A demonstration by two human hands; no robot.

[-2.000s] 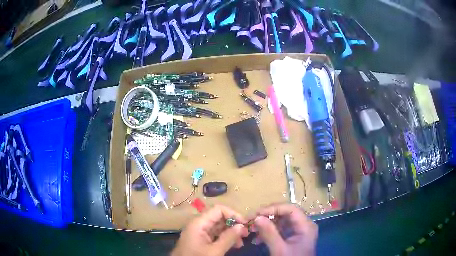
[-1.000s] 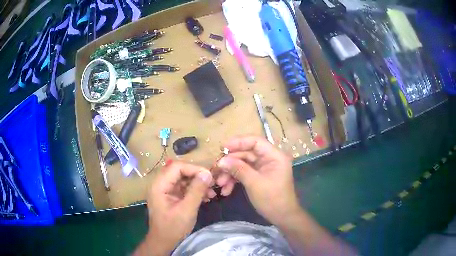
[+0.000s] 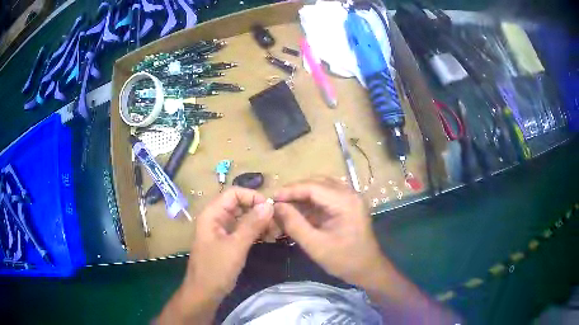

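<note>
My left hand [image 3: 232, 222] and my right hand [image 3: 324, 219] meet at the tray's front edge. Their fingertips pinch a tiny white-tipped part [image 3: 270, 201] between them; the fingers hide most of it. The small dark oval housing [image 3: 248, 180] lies just beyond my left fingers. The turquoise part [image 3: 223, 168] lies to its left. The black block fixture [image 3: 279, 114] lies farther back in the middle of the tray.
The cardboard tray [image 3: 120, 184] also holds circuit boards [image 3: 197, 82], a tape roll [image 3: 141, 99], a purple handle housing [image 3: 157, 174], a pink marker [image 3: 319, 73], a blue electric screwdriver [image 3: 379, 82] and a thin silver strip [image 3: 347, 157]. A blue bin [image 3: 54, 190] stands left; red-handled pliers [image 3: 449, 119] lie right.
The view has tilted down and turned, so more of my forearms shows. My hands have come closer together at the fingertips, nearer the oval housing in view.
</note>
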